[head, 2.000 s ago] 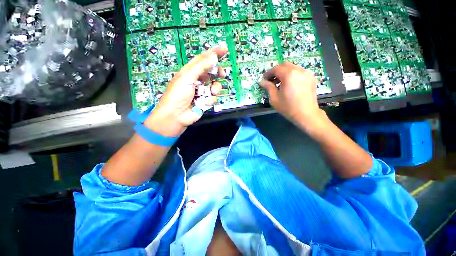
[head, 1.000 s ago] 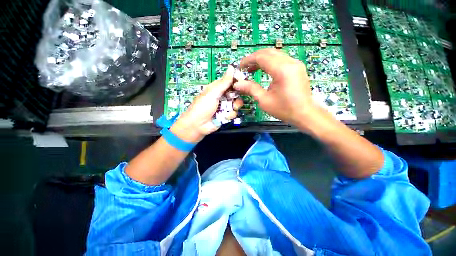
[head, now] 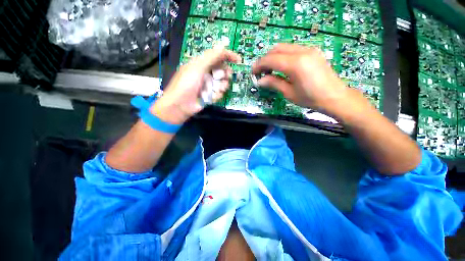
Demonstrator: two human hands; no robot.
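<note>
Green circuit board panels (head: 316,41) lie in rows on a black tray (head: 391,66) in front of me. My left hand (head: 196,81) is over the panels' near left part, palm turned up and fingers curled around several small silvery-white components (head: 216,84). My right hand (head: 303,74) is over the middle of the panels, with thumb and forefinger nearly together at a small pale piece (head: 255,80). The piece is blurred. The two hands are a little apart. A blue strap (head: 153,117) is around my left wrist.
A clear plastic bag (head: 109,33) full of small silvery pieces is at the upper left. Another set of green boards (head: 439,76) is at the right edge. A pale metal rail (head: 109,82) runs along the bench edge at the left. A thin blue cord hangs by the left wrist.
The hands were together at the left palm one second ago; now they are apart, the right fingers lower over the boards. The view has shifted, so the boards and bag sit differently in frame.
</note>
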